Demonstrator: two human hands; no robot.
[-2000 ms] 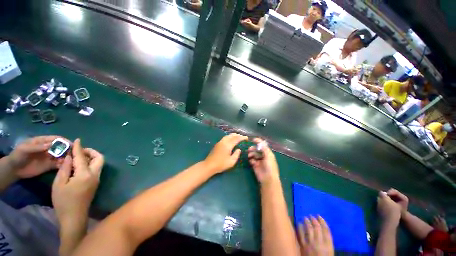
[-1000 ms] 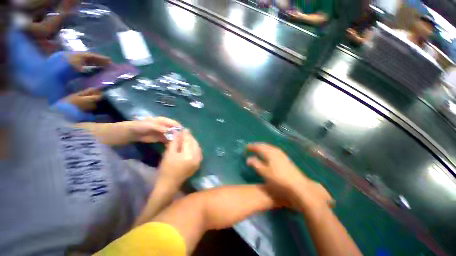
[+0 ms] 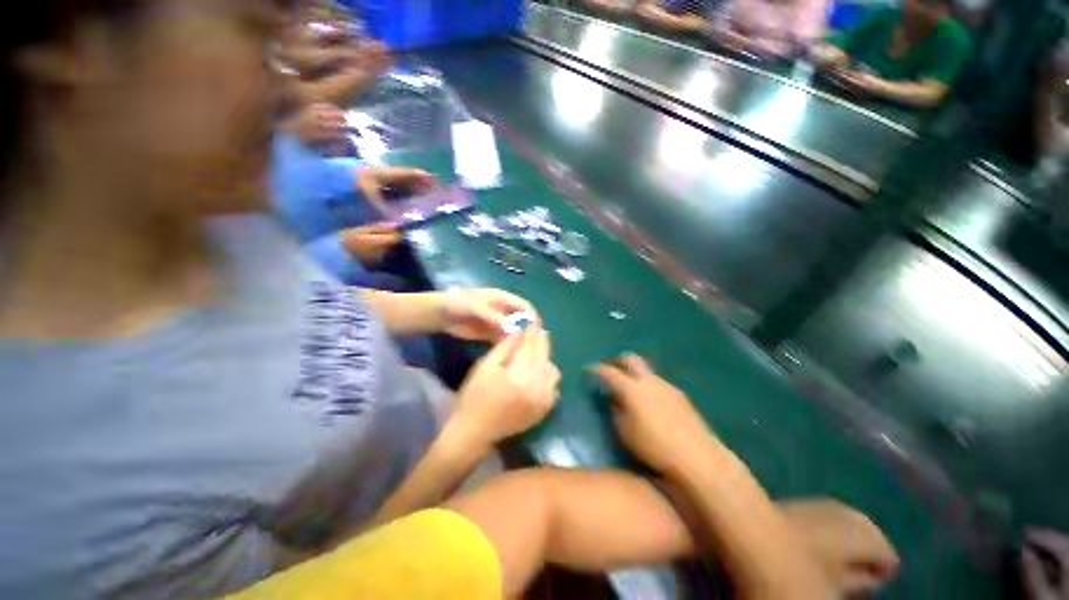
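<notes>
The view is blurred. My right hand (image 3: 656,410) reaches left across my left forearm, its fingertips down at the green bench (image 3: 692,340). Whether it holds a small part cannot be told. My left hand (image 3: 846,549) is low at the right, at the end of the yellow-sleeved arm; its fingers are blurred and nothing can be made out in it. The clear small parts near my right fingertips cannot be made out now.
A neighbour in grey at left holds a small silver case (image 3: 519,321) in both hands. Beyond lie a pile of silver cases (image 3: 533,226) and a white box (image 3: 476,154). A person in blue holds a flat purple thing (image 3: 429,205). The belt (image 3: 727,176) runs behind the bench.
The view has swung left, bringing in the neighbour's body and the bench's far end. My right hand has crossed over my left forearm towards the clear parts' place.
</notes>
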